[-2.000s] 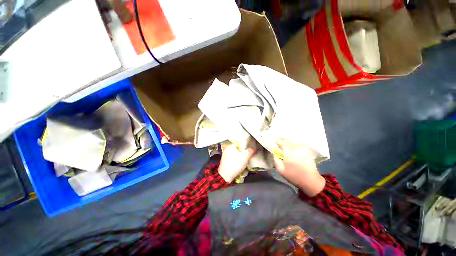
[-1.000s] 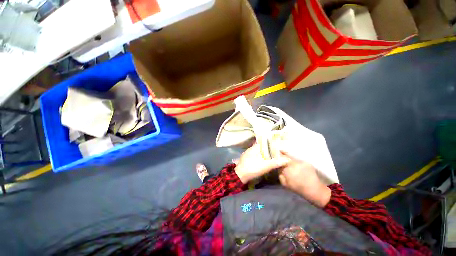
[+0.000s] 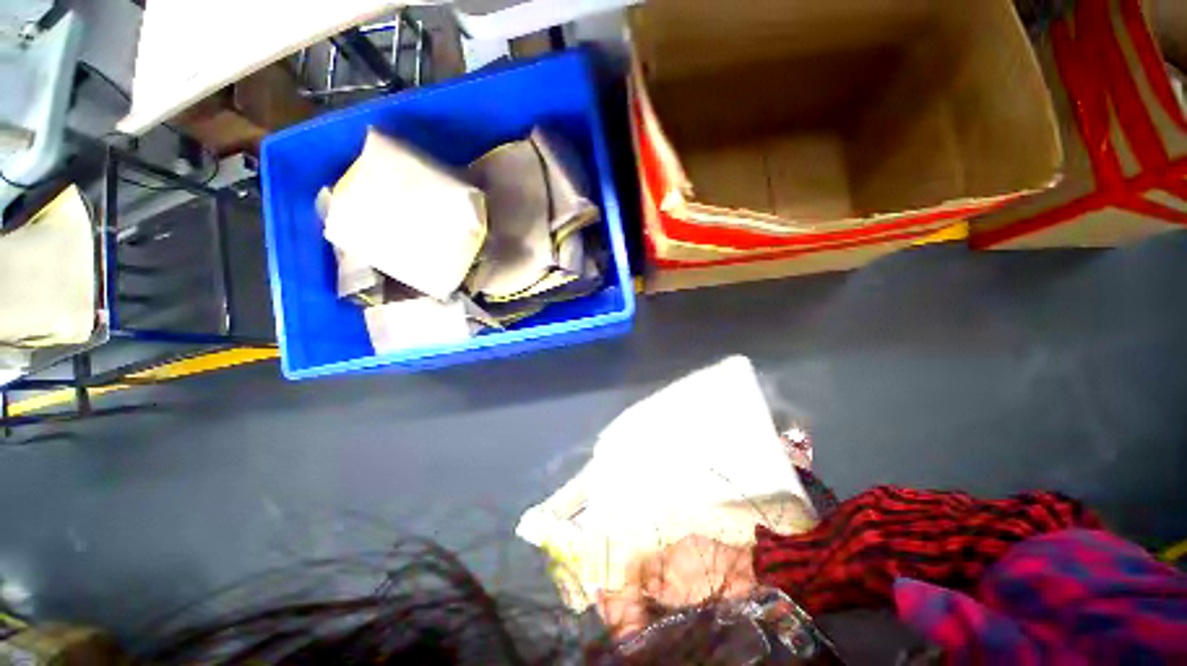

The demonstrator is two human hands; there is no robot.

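Note:
A folded off-white bag piece (image 3: 696, 449) with a yellow edge low on its left hangs over the floor, low in the middle of the view. My right hand (image 3: 690, 572), in a red and black checked sleeve cover, grips its lower edge. Strands of hair and blur cover part of the fingers. I cannot make out my left hand; it is hidden or below the frame's edge.
A blue crate (image 3: 449, 358) holding loose beige and brown pieces stands ahead. An open carton (image 3: 807, 241) with red tape is right of it, another taped carton (image 3: 1106, 130) farther right. A white table (image 3: 234, 39) and metal frame (image 3: 111, 247) stand left.
The view has swung left, so the crate and cartons sit farther right. The bag piece has moved lower and left, away from the carton. My left hand has dropped out of sight.

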